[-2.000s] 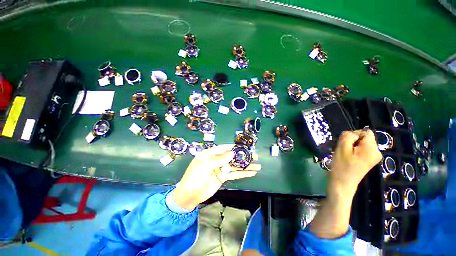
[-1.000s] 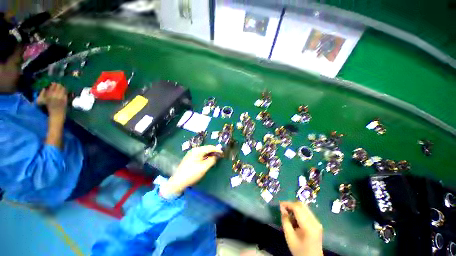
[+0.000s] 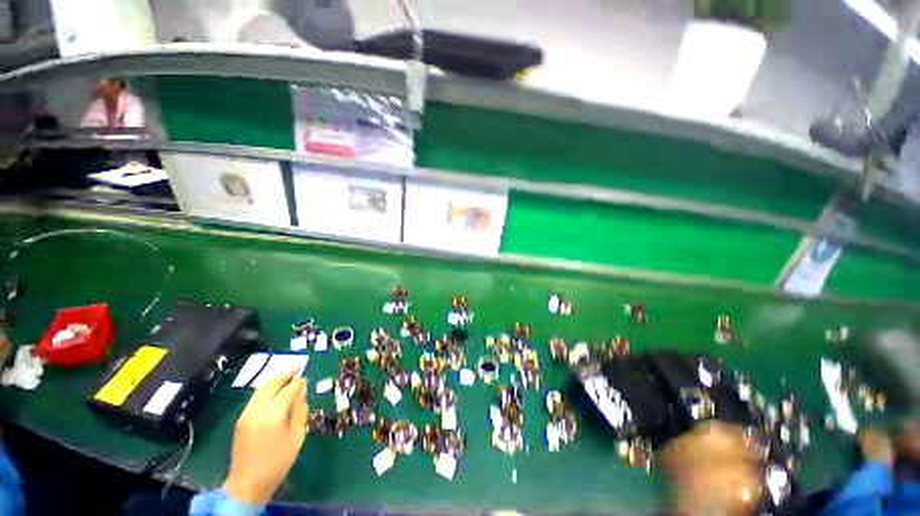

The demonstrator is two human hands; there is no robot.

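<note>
My left hand [image 3: 267,435] is over the bench left of the scattered units, its fingertips together beside the white paper [image 3: 279,369]; whether it holds anything is hidden. My right hand [image 3: 713,472] is blurred and cut off by the bottom edge, in front of the black tray [image 3: 681,388]; its fingers cannot be made out. Many round units with gold-brown parts, such as this one [image 3: 401,435], lie on the green bench, several with white tabs. The dark parts box with white specks [image 3: 603,395] stands left of the tray. A dark-centred ring [image 3: 343,337] lies near the paper.
A black equipment box [image 3: 177,368] with a yellow label and a red bin [image 3: 79,336] stand at left. Picture sheets [image 3: 454,217] hang behind the bench. A blue sleeve and hand [image 3: 874,466] of another person show at right.
The view has tilted up and shifted, showing the back panel. My left hand has left the round unit it held two seconds ago. My right hand is now lower in the picture, near the tray.
</note>
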